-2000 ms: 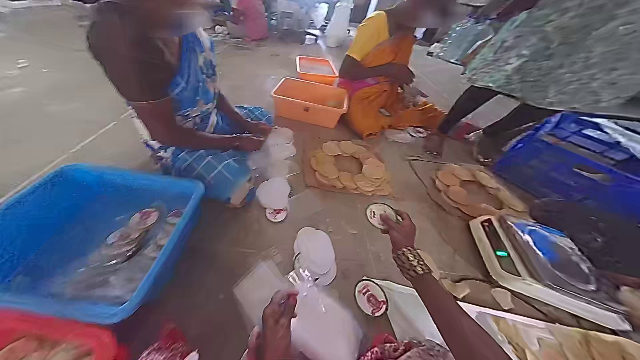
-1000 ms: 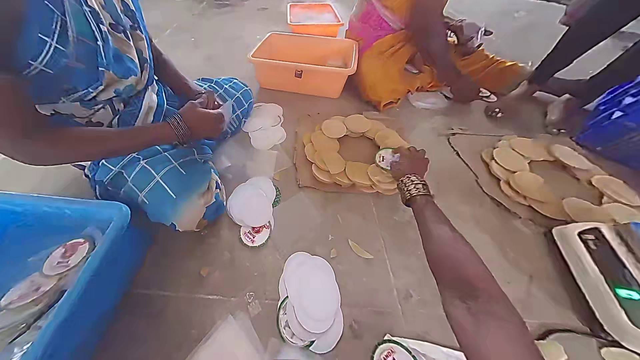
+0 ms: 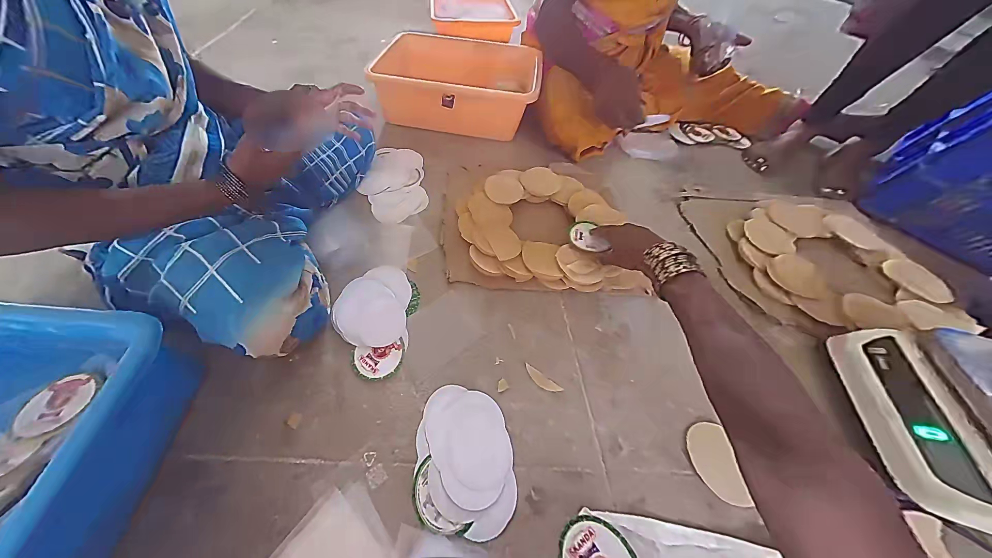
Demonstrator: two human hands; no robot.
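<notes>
My right hand (image 3: 632,246) reaches forward over a ring of thin round tan discs (image 3: 496,217) on a cardboard sheet (image 3: 457,275). Its fingers hold a round printed label with a green rim (image 3: 587,236) at the ring's right side. My left hand is not in view. Closer to me lies a pile of white round paper discs (image 3: 469,449), with a green-rimmed label partly under it. Another such pile (image 3: 370,310) lies further left. Clear plastic sheets (image 3: 333,527) are at the bottom edge, and a printed label (image 3: 593,540) lies beside them on white material.
One person (image 3: 209,256) sits at left, another (image 3: 651,85) beyond the ring. A blue tub (image 3: 147,387) stands left, orange tubs (image 3: 453,89) at the back. At right are a digital scale (image 3: 907,418), a second disc ring (image 3: 798,275) and a blue crate (image 3: 938,186).
My right hand has moved forward to the disc ring, carrying the label. My left hand, seen at the bottom two seconds ago, is out of view. The view has shifted.
</notes>
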